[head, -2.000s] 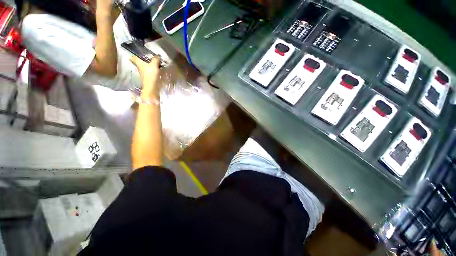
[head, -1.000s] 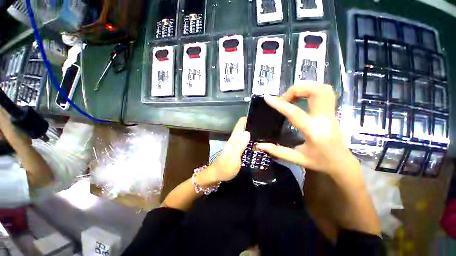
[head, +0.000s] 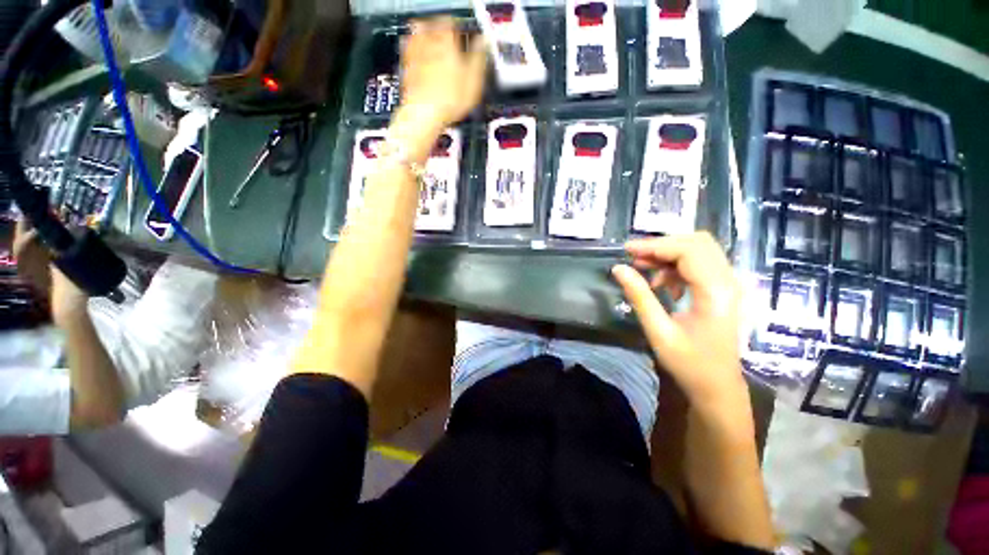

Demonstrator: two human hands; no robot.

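Observation:
The clear phone tray (head: 531,244) lies on the green bench. Its front row holds several white-backed phones (head: 587,179). My left hand (head: 442,71) is blurred over the back row near the second pocket and hides what lies under it. A white phone back (head: 510,46) sits tilted just right of it; contact is unclear. A black keypad phone (head: 382,89) shows at the back left. My right hand (head: 689,298) is in front of the tray's right end, thumb and finger slightly apart, with nothing visible between them.
A lens tray (head: 759,217) with black-framed lenses is at right, above a carton (head: 911,477) with whitish scraps. At left are a brown box (head: 266,54) with a red light, a blue cable (head: 130,136), a thin tool (head: 256,173) and another person's arm (head: 87,358).
The black phone that both hands held in front of the tray is gone from there. My left hand has moved up over the back row, where a tilted white phone back now lies in the formerly empty third pocket.

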